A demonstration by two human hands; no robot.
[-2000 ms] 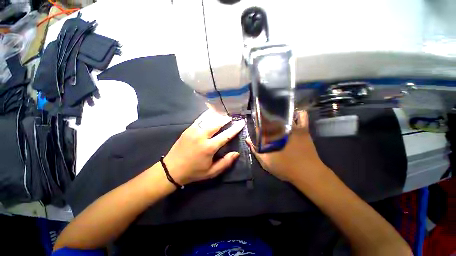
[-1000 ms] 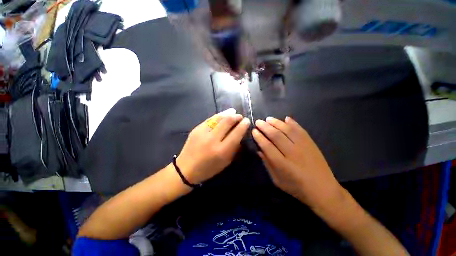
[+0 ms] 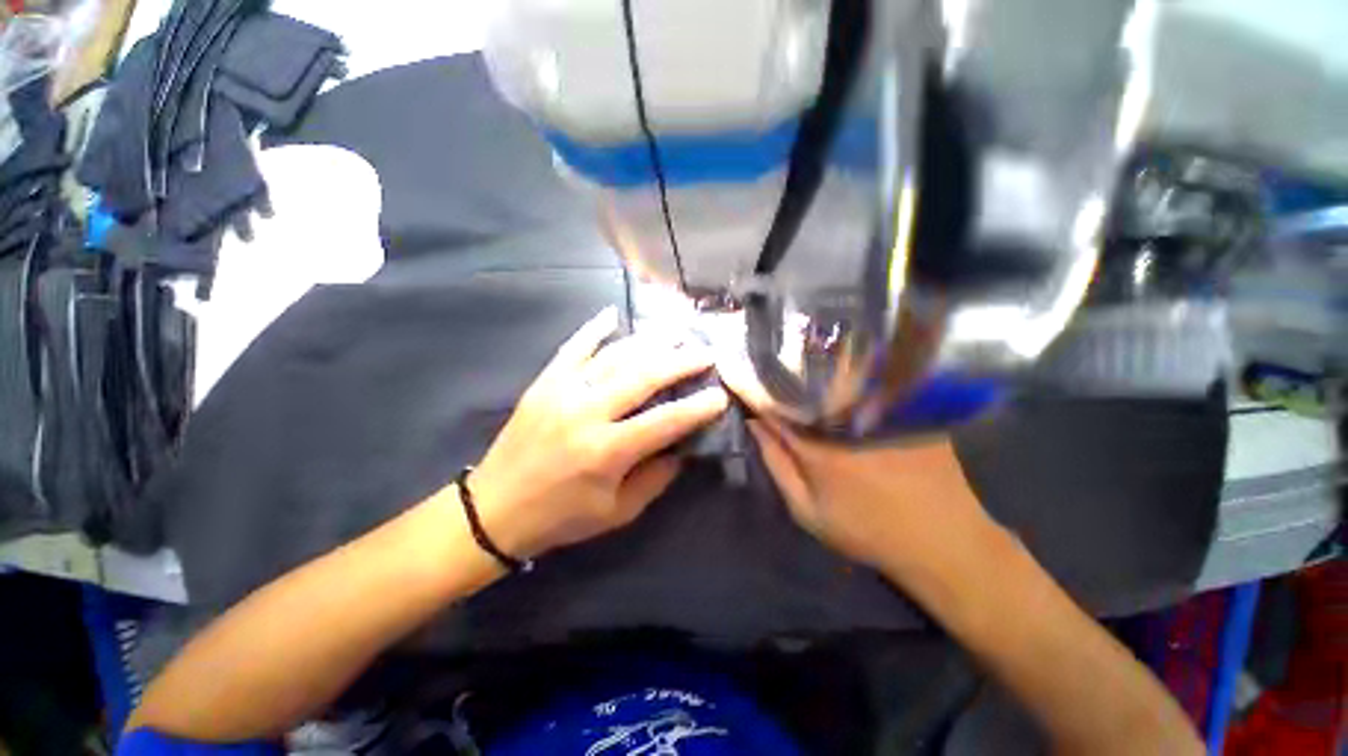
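A large charcoal garment panel [image 3: 370, 414] spreads over the table below the machine head. A narrow dark zip piece [image 3: 720, 437] lies on it at the lit needle area. My left hand [image 3: 584, 436] lies on the panel left of the zip, fingertips pressing near the needle, thumb apart from the fingers. My right hand [image 3: 872, 495] is just right of the zip, thumb side at its edge; its other fingertips are hidden behind the machine's shiny chrome part [image 3: 902, 222]. The needle and presser foot are mostly hidden and blurred by glare.
The white machine head [image 3: 710, 89] with a blue stripe fills the upper middle. Dark zipped pocket pieces [image 3: 170, 133] lie in a pile at upper left, with more pieces [image 3: 96, 399] below them. The table's grey edge [image 3: 1279, 517] shows at right. Blue-red crate parts are below right.
Since one second ago the view has shifted and the machine head and chrome part now loom large over the work. Both hands are still beside the zip; my right fingers have become mostly hidden.
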